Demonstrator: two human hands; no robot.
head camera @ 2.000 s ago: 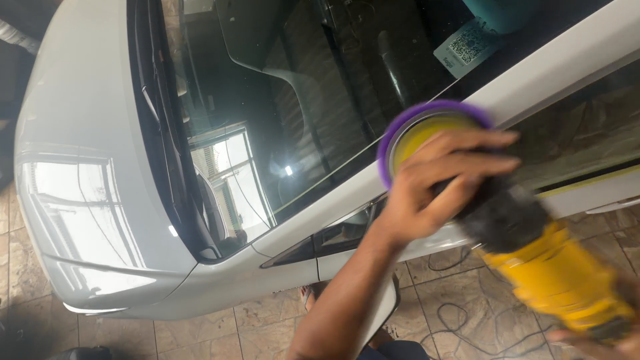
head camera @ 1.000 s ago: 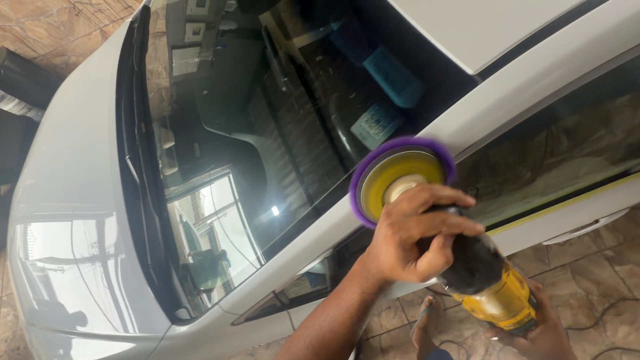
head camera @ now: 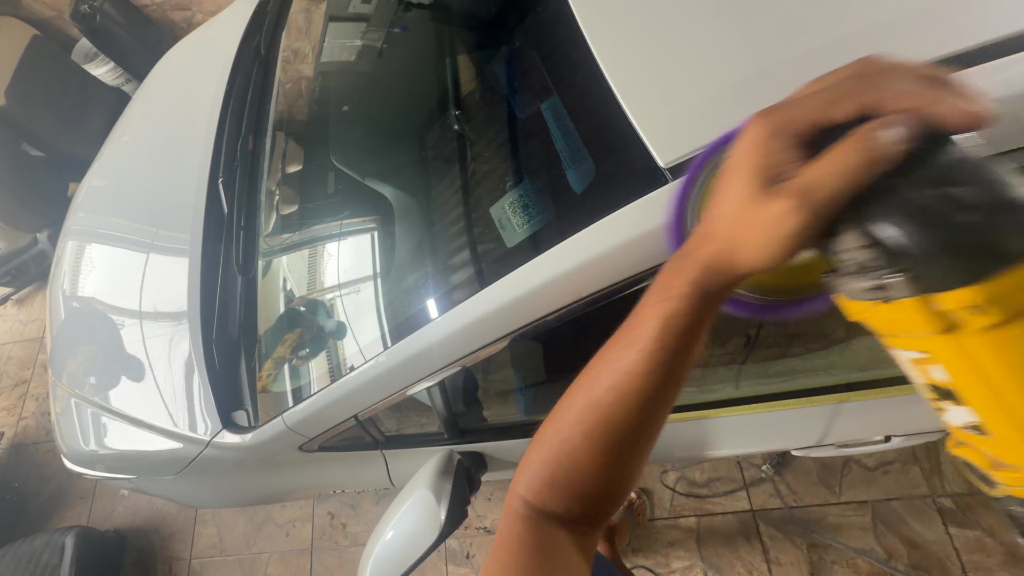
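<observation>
A yellow and black rotary polisher (head camera: pixel 952 320) lies across the right side of the view. Its round pad (head camera: pixel 688 196) with a purple rim is at the roof edge and side pillar of a white car (head camera: pixel 560 268). My left hand (head camera: pixel 816 160) is closed over the polisher's black head, blurred by motion, with the forearm crossing the side window. The hand hides much of the pad, so whether the pad touches the paint cannot be told. My right hand is outside the view; the rear end of the polisher runs out at the right edge.
The windshield (head camera: pixel 448 160) bears a sticker inside. Yellow-green masking tape (head camera: pixel 792 402) lines the lower window edge. A side mirror (head camera: pixel 416 512) sticks out below. A cable (head camera: pixel 712 484) lies on the tiled floor (head camera: pixel 264 528). Dark items and a white container (head camera: pixel 104 66) stand beyond the hood.
The polisher and my left hand have moved right along the car's upper side edge. My right hand, on the polisher's rear a second ago, has left the view. More of the side mirror shows.
</observation>
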